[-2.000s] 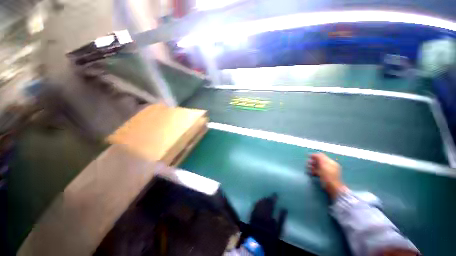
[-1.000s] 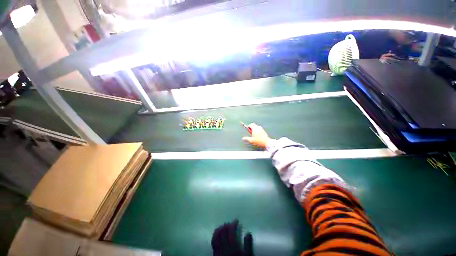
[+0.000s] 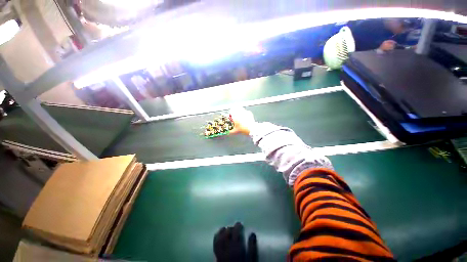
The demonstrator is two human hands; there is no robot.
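Observation:
A green circuit board panel [image 3: 218,126] with upright yellow and dark components is on the dark conveyor belt, its left end tilted slightly down. My bare right hand [image 3: 241,122] is stretched out over the belt and closed on the board's right end. Something small and red shows at the fingers; its shape is hidden. My left hand [image 3: 233,245] in a black glove is at the bottom edge over the green bench, partly cut off, fingers apart, holding nothing visible.
Tan cardboard sheets [image 3: 83,200] are stacked at the left. Dark and blue trays [image 3: 409,89] are piled at the right. A small dark box [image 3: 302,68] and a pale green rounded object [image 3: 339,49] stand behind the belt. A person's hand [image 3: 387,46] shows at the back right.
My right hand has moved left and taken hold of the board's right end; the board is now tilted. My left hand has stayed nearly in place. The view has shifted slightly.

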